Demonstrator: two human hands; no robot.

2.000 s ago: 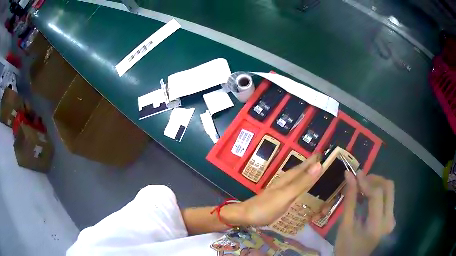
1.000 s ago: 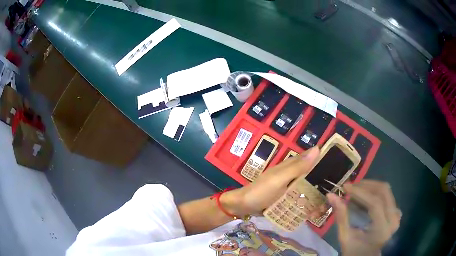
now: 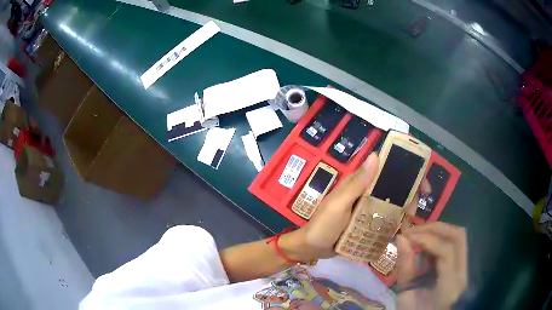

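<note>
My left hand [image 3: 339,209] holds a gold keypad phone [image 3: 396,172] upright and face up over the red tray [image 3: 266,184], thumb along its left edge. The phone's dark screen and gold keys show. My right hand [image 3: 433,257] is blurred beside the phone's lower right, its fingers pinched as around the tweezers, which are hardly visible. A gold phone [image 3: 315,191] lies face up in a front pocket. Black phone backs [image 3: 350,142] lie in the far row. A barcode label [image 3: 293,171] lies in the left front pocket.
A label roll [image 3: 295,103] stands at the tray's far left corner, with a white strip [image 3: 363,109] along the far rim. White paper pieces [image 3: 239,94] and a marked strip [image 3: 181,53] lie left on the green bench. Open cardboard boxes [image 3: 115,145] stand below; a pink basket [image 3: 538,103] is at right.
My left hand has raised the phone and turned it more upright. My right hand has moved from over the screen to beside the keypad. The tweezers no longer show clearly.
</note>
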